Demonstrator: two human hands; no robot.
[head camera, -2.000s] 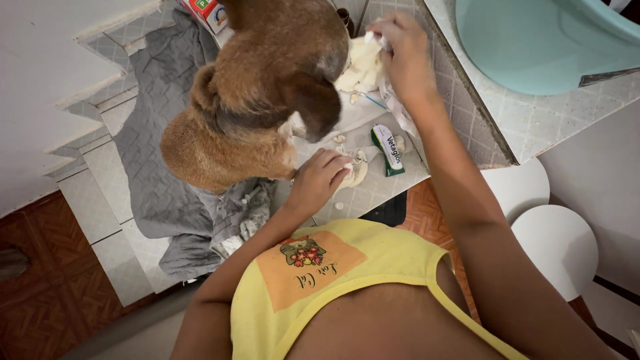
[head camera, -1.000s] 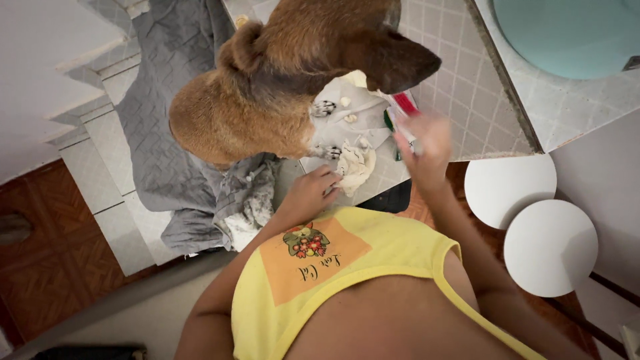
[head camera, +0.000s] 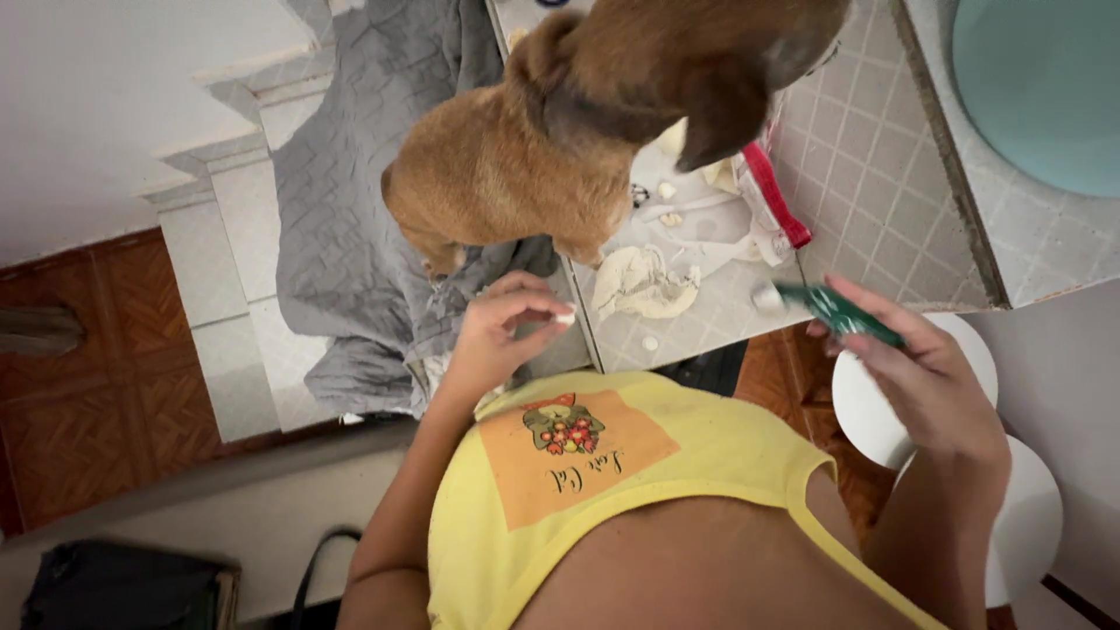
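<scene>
My left hand (head camera: 516, 322) pinches a small white piece (head camera: 566, 315) between thumb and fingertips, left of the tiled ledge. My right hand (head camera: 914, 363) grips a green and white tube (head camera: 844, 315), its white end pointing left. A brown dog (head camera: 516, 166) stands on the ledge with its head turned down and to the right; its muzzle is hidden. A crumpled cream cloth or glove (head camera: 643, 284) lies near the ledge's front, beside a small white disc (head camera: 650, 344). Pale pieces (head camera: 670, 219) and a red-edged plastic bag (head camera: 774, 197) lie by the dog's forelegs.
A gray quilted blanket (head camera: 350, 192) drapes over the tiled steps (head camera: 219, 262) at left. A teal basin (head camera: 1046, 96) stands on the upper right ledge. Two round white stool tops (head camera: 1032, 525) are below it. A black bag (head camera: 122, 586) lies at bottom left.
My left hand has risen off the ledge and now pinches a white piece. The tube lay on the ledge two seconds ago; my right hand now holds it. The dog's head has moved right.
</scene>
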